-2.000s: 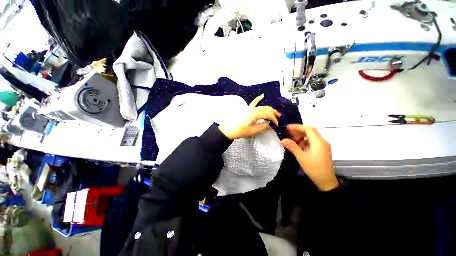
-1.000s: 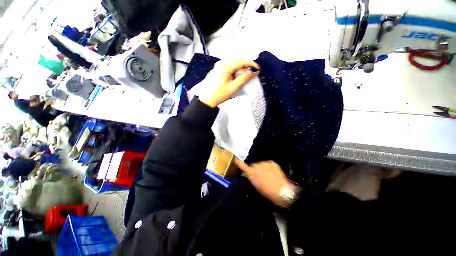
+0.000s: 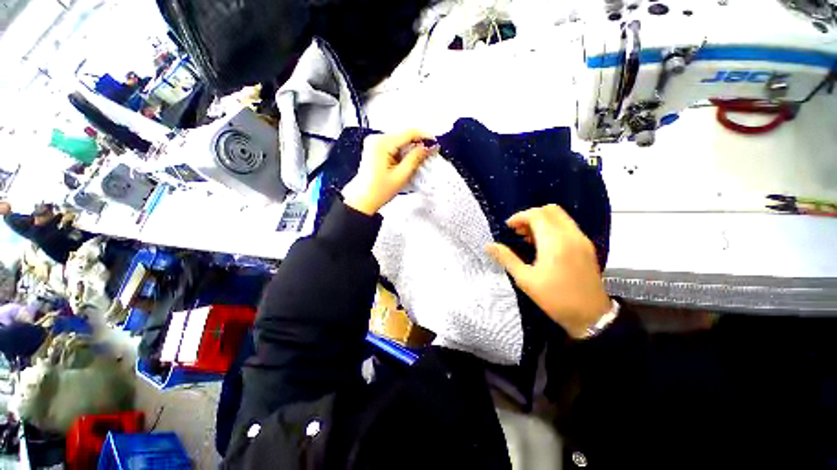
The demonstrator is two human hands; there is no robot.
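Note:
The light grey garment panel hangs over the table's front edge, its face finely ribbed. The navy garment panel with white specks lies beside and under it, close to the presser foot. My left hand pinches the fabric's upper edge between thumb and fingertips. My right hand is over the navy panel near the grey panel's right edge, thumb and forefinger apart; whether it touches cloth cannot be told.
The white sewing machine head stands at right, with red-handled scissors and thread snips. A grey motor housing, a folded grey piece and a black bundle are at left. Red and blue crates stand on the floor.
The grey panel now spreads lower and wider to the right. My right hand has risen from below the table edge onto the fabric. My left hand keeps its pinch on the upper edge.

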